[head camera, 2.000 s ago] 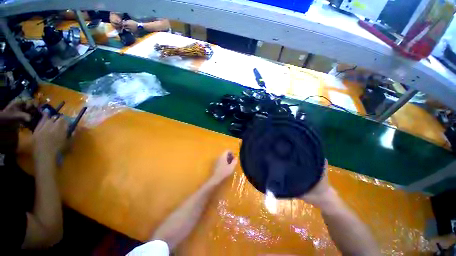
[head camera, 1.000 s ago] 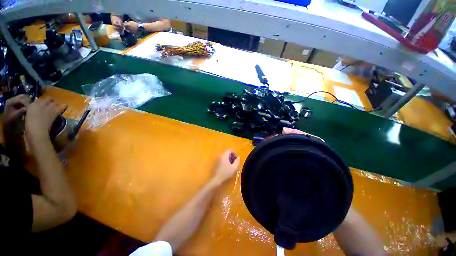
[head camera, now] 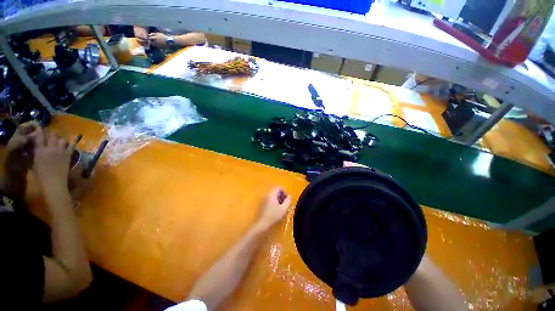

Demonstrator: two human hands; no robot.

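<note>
A large round black housing (head camera: 360, 234) is held up close to the camera at right of centre, its round face towards me. A pale end (head camera: 339, 305) sticks out below its lower edge. My right hand (head camera: 355, 164) grips it from behind; only fingertips at its top edge and the forearm at lower right show. My left hand (head camera: 277, 206) is a closed fist low over the bench, left of the housing and apart from it. A small dark spot shows at its curled fingers; I cannot tell if it is an object.
A heap of black modules (head camera: 313, 138) and a crumpled clear bag (head camera: 155, 116) lie on the green belt (head camera: 228, 124). Orange-brown wires (head camera: 225, 65) and a dark slim tool (head camera: 315, 96) lie beyond. A co-worker's hands (head camera: 52, 152) work at left. A pale shelf (head camera: 274, 25) crosses overhead.
The housing has moved right, down and closer to the camera since the oldest frame, and its face has turned slightly. My left fist has barely moved. The co-worker's hands have shifted.
</note>
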